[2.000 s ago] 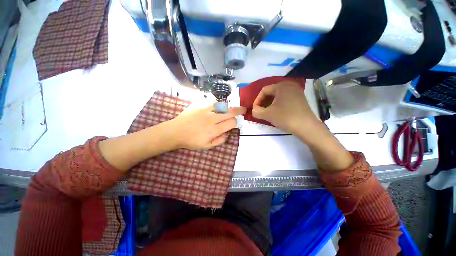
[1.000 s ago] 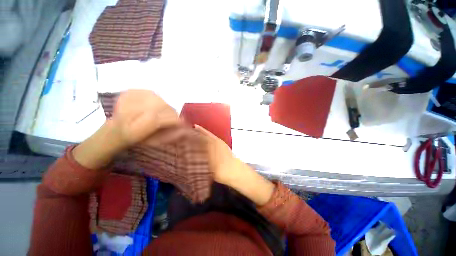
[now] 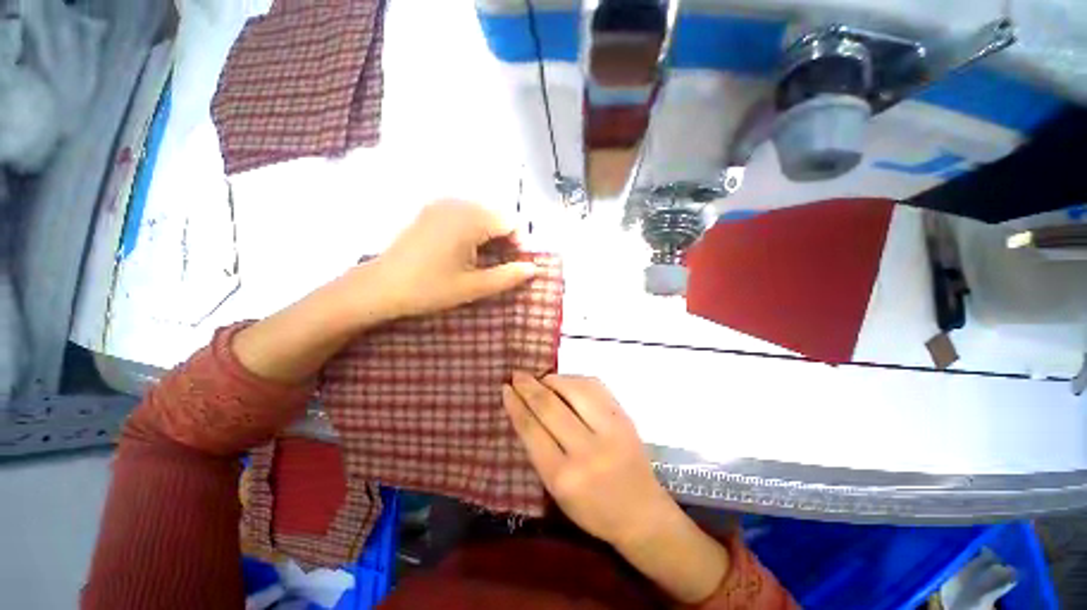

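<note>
A plaid pocket piece (image 3: 429,399) lies on the white machine table and hangs over its front edge. A thin red edge shows along its right side. My left hand (image 3: 447,265) pinches its upper right corner. My right hand (image 3: 584,459) has its fingertips on the lower right side of the cloth. The presser foot and needle area (image 3: 572,197) of the sewing machine is just above the cloth, bright with glare. A red pocket piece (image 3: 793,280) lies at the right of the needle.
Folded plaid pieces (image 3: 298,89) lie at the upper left. A plaid piece with a red centre (image 3: 312,489) lies low at the left over a blue bin (image 3: 379,554). A black tool (image 3: 945,274) and small brown tab (image 3: 942,349) lie at the right. Another blue bin (image 3: 822,560) is below.
The plaid piece, lifted and blurred a second ago, now lies flat over the red piece that was on the table. Both hands have moved to its right edge.
</note>
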